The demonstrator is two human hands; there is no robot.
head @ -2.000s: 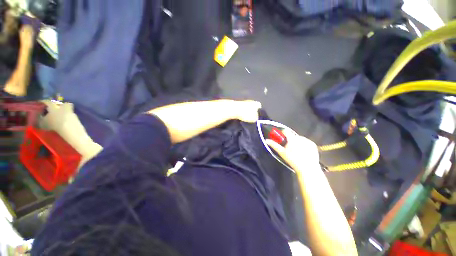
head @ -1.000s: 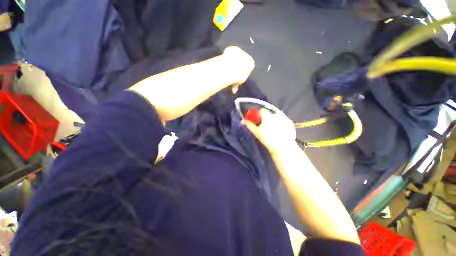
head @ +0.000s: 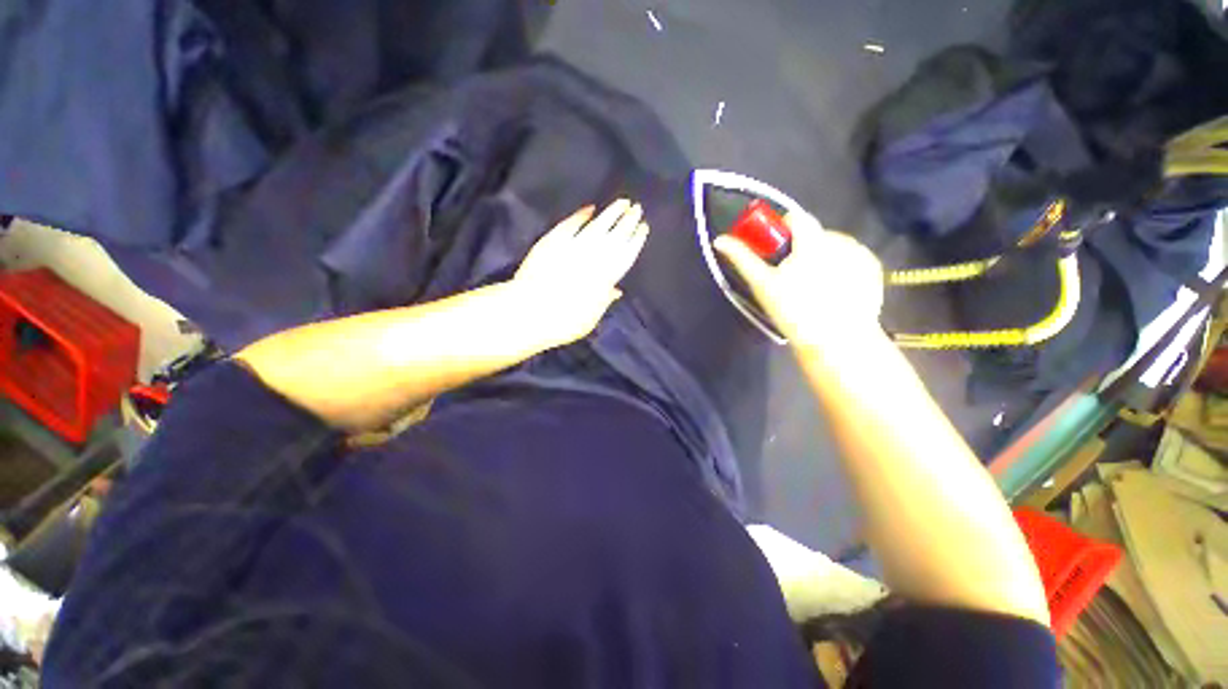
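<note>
The dark navy garment piece (head: 673, 303) lies spread in front of me, with folds at its left and near my body. My left hand (head: 579, 273) lies on it with the palm down and fingers somewhat apart, holding nothing visible. My right hand (head: 812, 287) is closed around the handle of the steam iron (head: 762, 232), right of my left hand. The iron has a pale rim, a black body and a red part, and its tip points up and left. It is at the garment's right edge; whether it touches the cloth cannot be told.
Yellow hose (head: 990, 337) loops right from the iron. Dark cloth heaps (head: 963, 135) lie at the right, and blue-navy garments (head: 81, 121) at the upper left. Red crates stand at the left (head: 61, 353) and lower right (head: 1064, 565), beside cardboard (head: 1165, 538). The grey table cover (head: 795, 94) has pale scraps.
My left hand has moved down and left and has opened flat on the cloth. The garment is spread flatter. The iron has moved up and right. The yellow-and-white card has left the view.
</note>
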